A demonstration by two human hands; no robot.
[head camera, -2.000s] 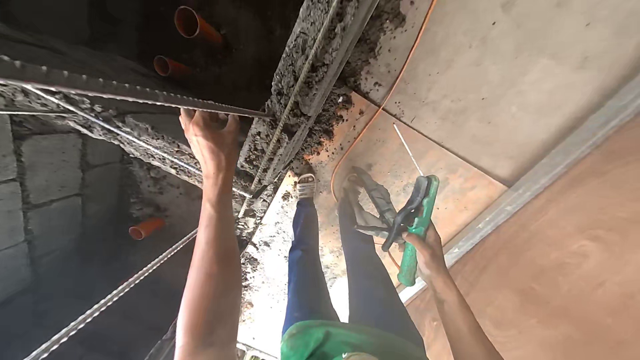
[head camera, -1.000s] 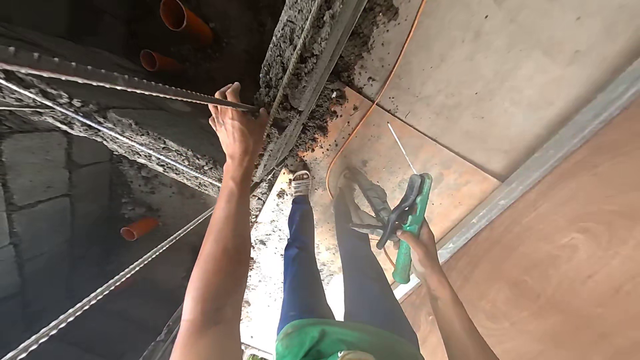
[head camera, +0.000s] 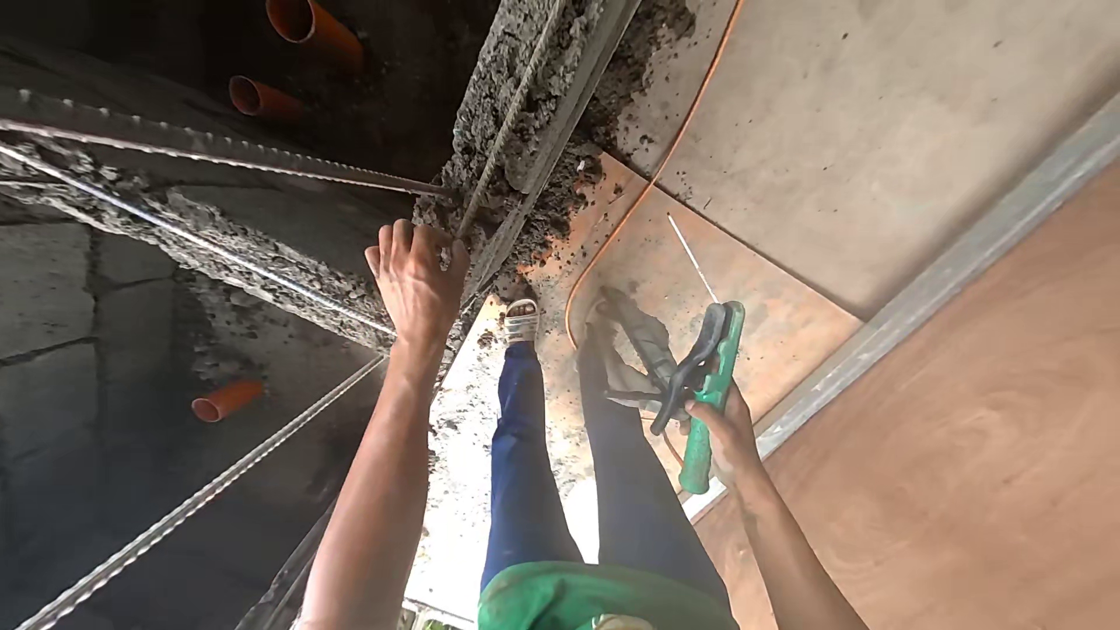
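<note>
My right hand [head camera: 731,433] grips a green welding electrode holder [head camera: 719,394] with black parts, and a thin pale welding electrode [head camera: 692,259] sticks out of its far end. My left hand [head camera: 416,280] has its fingers curled at the edge of the rough concrete beam [head camera: 516,105], just below the end of a dark ribbed rebar [head camera: 219,150]. Another steel bar [head camera: 512,127] lies along the beam beside my fingertips. Whether the fingers hold anything is hidden. A grey item [head camera: 643,337] of unclear kind is left of the holder.
Orange pipes [head camera: 229,400] stick out in the dark recess at left. Another ribbed bar [head camera: 210,494] slants across it. An orange cable [head camera: 652,184] curves over the floor boards [head camera: 840,131]. My sandalled foot [head camera: 521,320] stands beside crumbled mortar; a metal channel [head camera: 936,271] runs along the right.
My left hand has come off the dark upper rebar and moved down toward my body, to the edge of the beam. My right hand still grips the electrode holder in much the same place.
</note>
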